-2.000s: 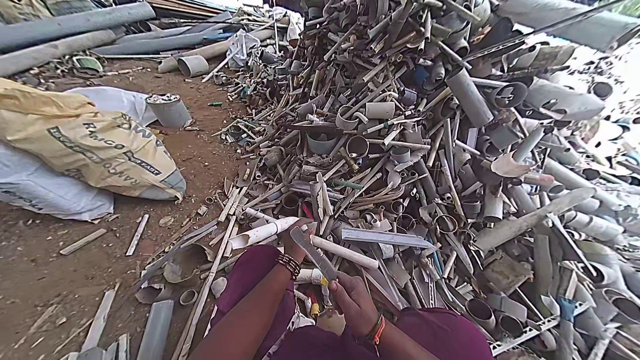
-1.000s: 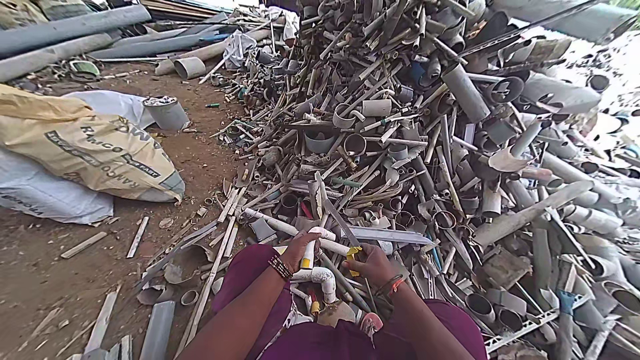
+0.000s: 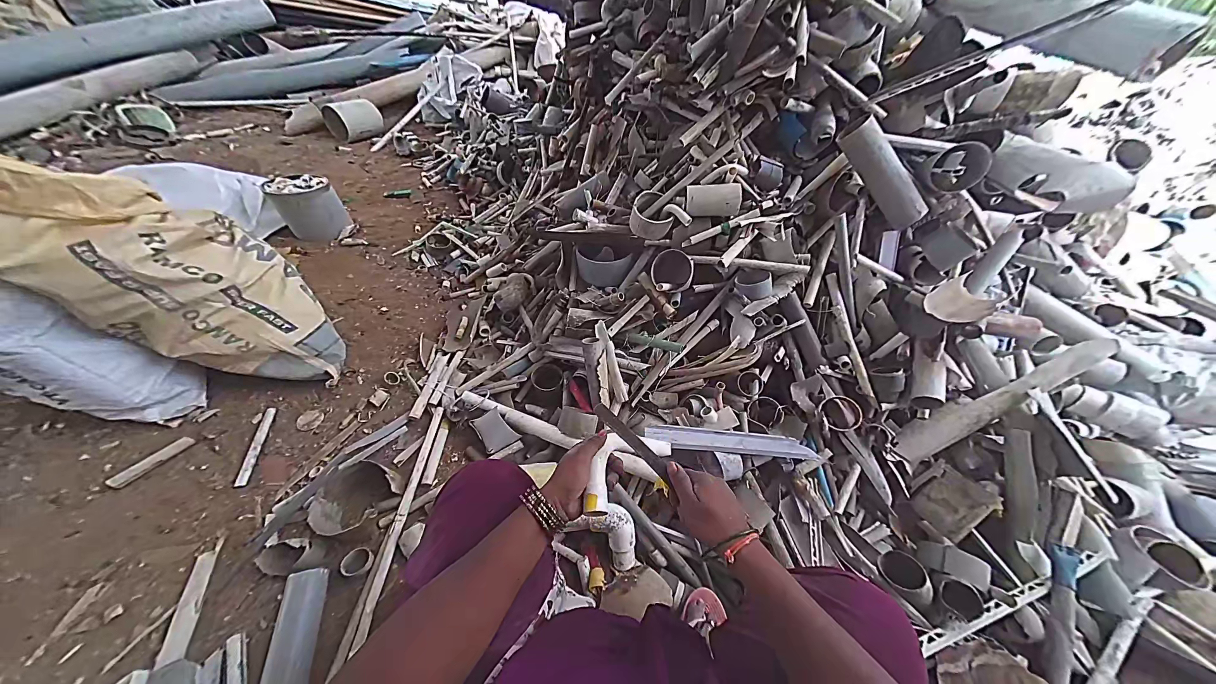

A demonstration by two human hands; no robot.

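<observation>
My left hand [image 3: 578,475] grips a white plastic pipe [image 3: 518,415] near a tee-like joint; one branch bearing a yellow band points down toward me. In my right hand [image 3: 703,505] is a long flat dark blade [image 3: 622,432], slanting up and left across the pipe. Whether the blade touches the pipe is unclear. Just below the hands lies a white elbow fitting [image 3: 619,534], above a rounded stone-like block [image 3: 636,591]. A grey channel strip [image 3: 736,443] rests behind my right hand.
A high heap of scrap pipes [image 3: 703,199] rises ahead and to the right. Printed sacks [image 3: 190,275] lie on bare soil at left, beside a grey bucket-like container [image 3: 309,209]. Loose strips [image 3: 294,627] are near my left knee, and large pipes [image 3: 123,38] lie farther back.
Two seconds ago the blade was held low between both hands; now it slants up and left from my right hand. The white pipe's downward branch with the yellow band has come into sight at my left hand.
</observation>
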